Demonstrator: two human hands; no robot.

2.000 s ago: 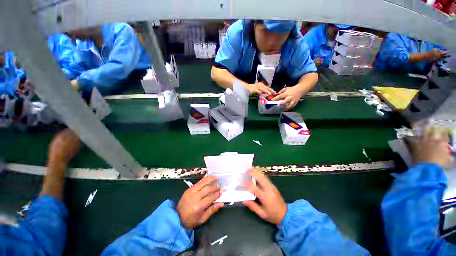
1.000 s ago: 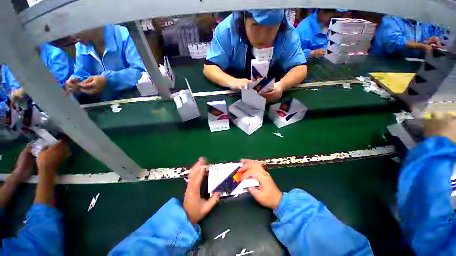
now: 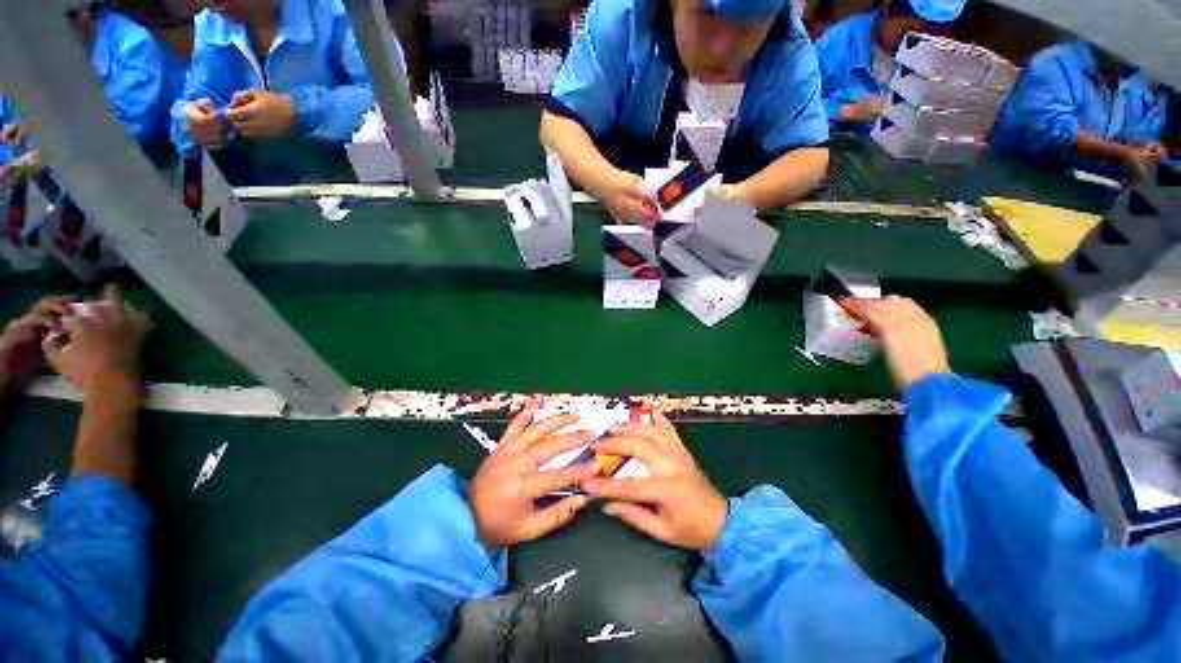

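A white product box (image 3: 565, 447) with a dark panel and an orange mark lies in front of me at the near belt edge rail. My left hand (image 3: 534, 481) holds its left side, fingers spread over the top. My right hand (image 3: 661, 482) holds its right side, fingers over the orange mark. The fingertips of both hands nearly meet over the box and hide most of it. I cannot tell whether its flaps are fully closed.
Boxes stand on the green conveyor belt (image 3: 427, 330), some with lids up. A neighbour's hand (image 3: 907, 339) touches a box at the right. A worker sits opposite. White scraps (image 3: 610, 633) lie on the bench. A grey device (image 3: 1101, 440) stands at right; a metal post crosses at left.
The box has turned from a white face to its printed face, and my hands have closed over it. Boxes on the belt have shifted right. The right neighbour's arm has reached onto the belt.
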